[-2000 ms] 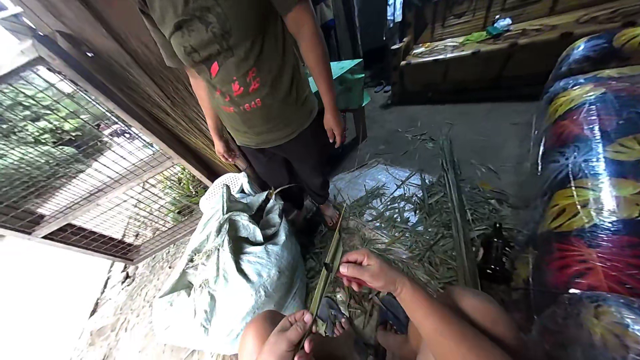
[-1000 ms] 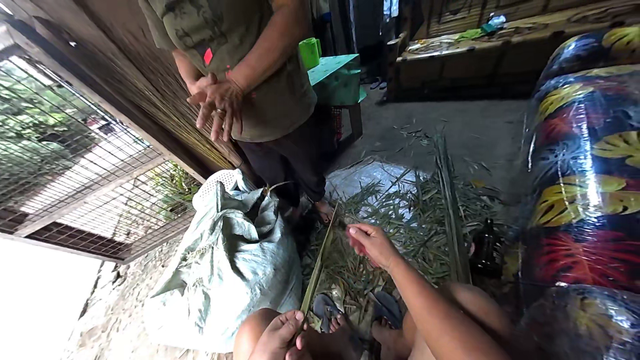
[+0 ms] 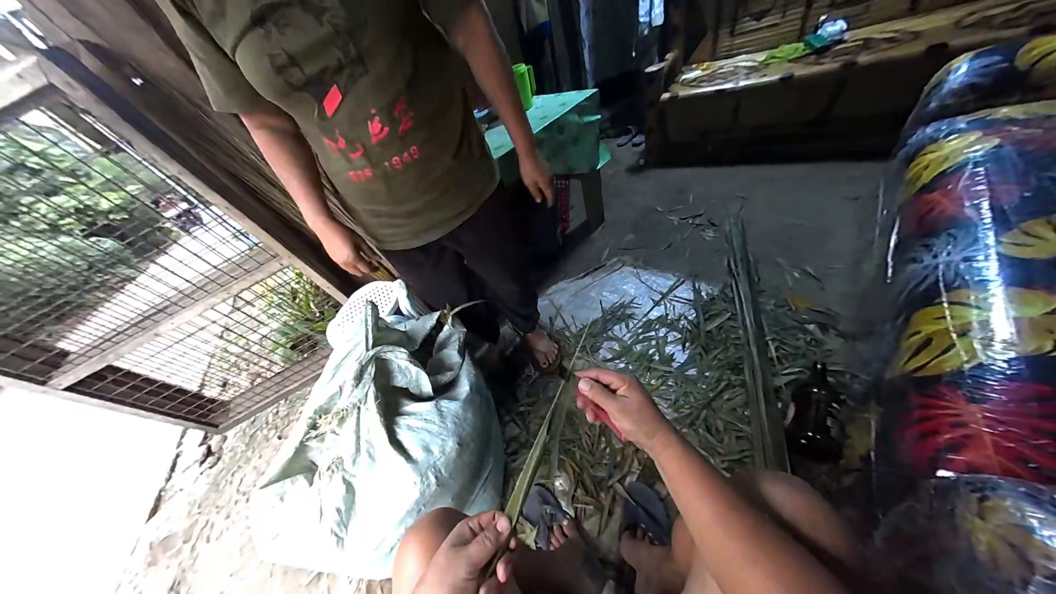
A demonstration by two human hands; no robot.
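My left hand (image 3: 472, 551) pinches the lower end of a long green leaf strip (image 3: 536, 452) between thumb and fingers, above my knee. The strip slants up and away to a thin tip. Beside its upper part is my right hand (image 3: 617, 404), fingers curled around a small red-handled tool, mostly hidden in the palm; its blade cannot be made out. Leaf scraps (image 3: 701, 379) lie under and beyond both hands. A bundle of long leaves (image 3: 752, 355) lies on the floor to the right of my right hand.
A person (image 3: 388, 132) in an olive shirt stands ahead, arms down. A big pale woven sack (image 3: 412, 429) is at the left, by a mesh screen (image 3: 165, 272). A dark glass bottle (image 3: 817, 412) and plastic-wrapped floral cushions (image 3: 973, 330) are at the right. Behind is a green-covered table (image 3: 553, 124).
The standing person's hands, clasped together one second ago, now hang apart at the sides. My left hand keeps hold of the leaf strip throughout.
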